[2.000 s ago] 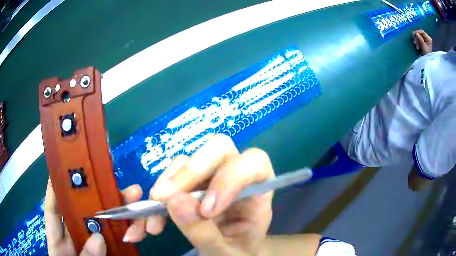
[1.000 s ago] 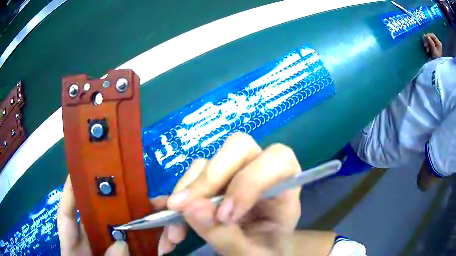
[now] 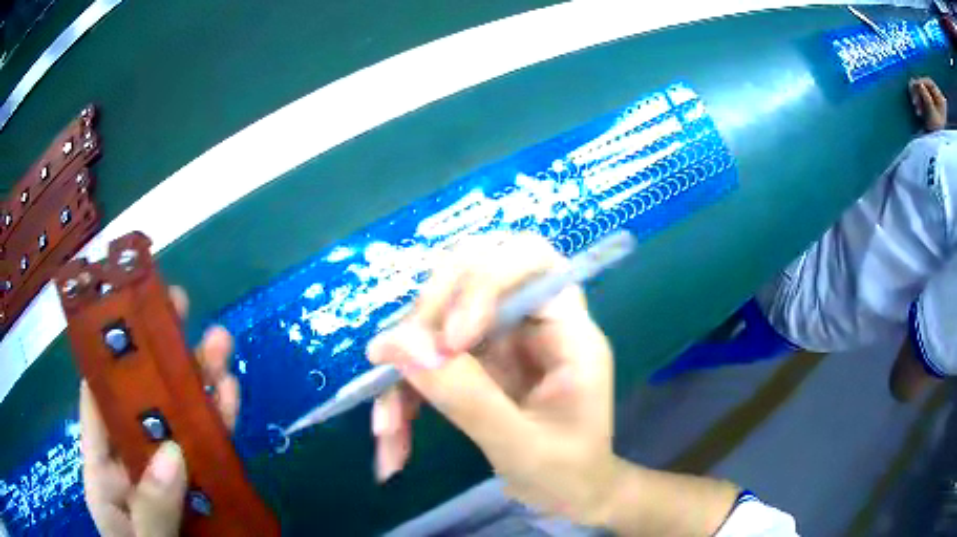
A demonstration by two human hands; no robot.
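My left hand holds a reddish-brown fixture at the lower left, tilted, with its screwed end up. Three black square sockets with round components show along it. My right hand holds silver tweezers, slightly blurred. Their tip is at a small pale ring piece on the near end of the blue film. Whether the tip touches the ring is unclear. Rows of ring pieces lie on the film under strong glare.
More reddish-brown fixtures lie at the left on the green bench. A white strip runs along it. Another blue film lies at the far right, near a seated person's hand and pale sleeve.
The fixture has moved left and down and tilted. The tweezers' tip has left the fixture's third socket and is over the blue film. More fixtures show at the left.
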